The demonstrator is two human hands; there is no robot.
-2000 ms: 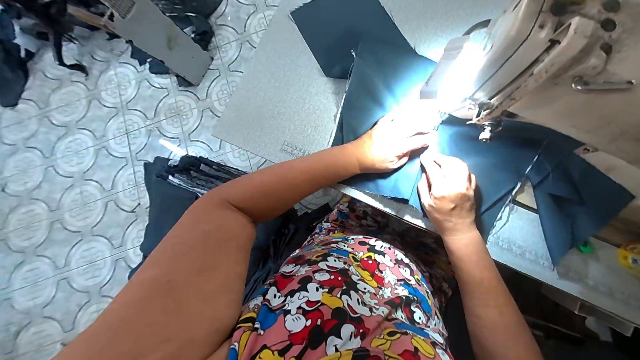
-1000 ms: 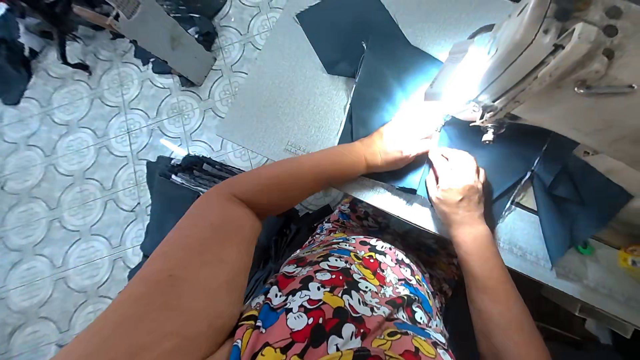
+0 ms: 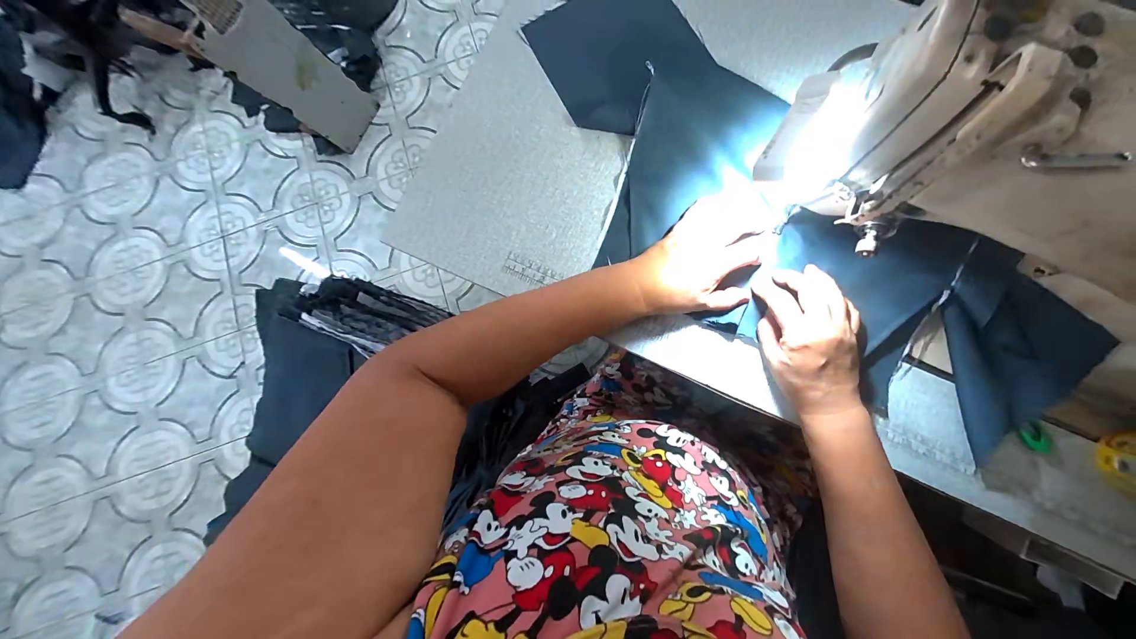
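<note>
Dark blue fabric (image 3: 692, 133) lies across the sewing table (image 3: 515, 177) and passes beneath the head of a sewing machine (image 3: 967, 106). My left hand (image 3: 710, 248) rests on the fabric just left of the needle area, its fingers washed out by the machine's bright lamp (image 3: 825, 133). Close beside it, my right hand (image 3: 808, 333) has bent fingers on the fabric near the table's front edge, thumb and fingertips pinching it. More of the fabric (image 3: 1012, 337) spreads folded to the right of the machine's needle. Glare hides the needle and presser foot.
A stack of dark cut fabric (image 3: 302, 373) sits low at the left of my lap. Beyond it, a grey board or panel (image 3: 302, 80) stands over the tiled floor (image 3: 204, 195) among dark scraps. At the table's right are a green object (image 3: 1034, 437) and a yellow one (image 3: 1118, 457).
My right hand has shifted slightly to the right over the fabric. The left hand stays almost in place.
</note>
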